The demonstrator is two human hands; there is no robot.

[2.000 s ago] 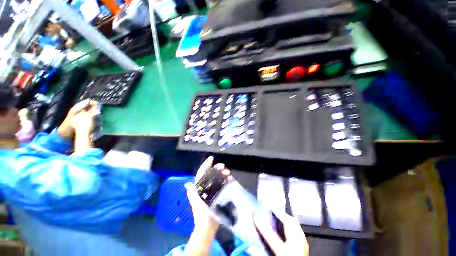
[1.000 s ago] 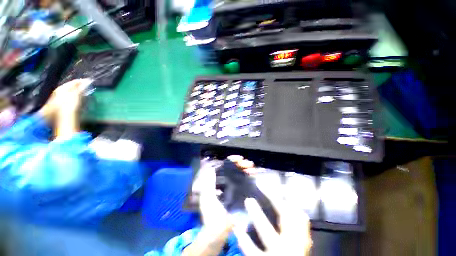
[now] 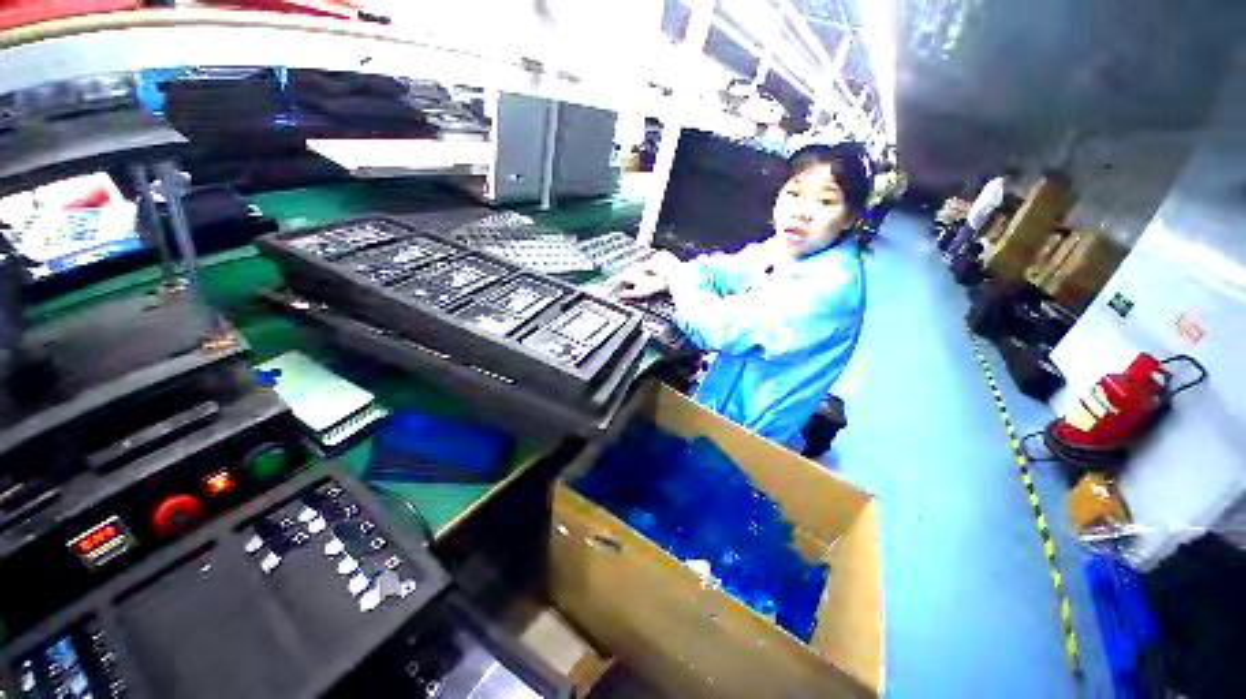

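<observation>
Neither of my hands is in the picture. Nearest in front is the black foam parts tray, cut off at the lower left, with small white-and-black parts in its right compartment and bluish parts at its left edge. Behind it stands the black pressing machine with a red button, a green button and a lit red timer display. A part of the lower cover tray with a pale cover shows at the bottom edge.
Stacked black foam trays lie on the green bench to the right of the press. An open cardboard carton holds crumpled blue film. A person in blue is behind it. A blue-grey aisle floor and a red machine are further right.
The view has swung far to the right. Both my hands and the dark piece they held have left the picture. The carton, stacked trays and aisle have come into view.
</observation>
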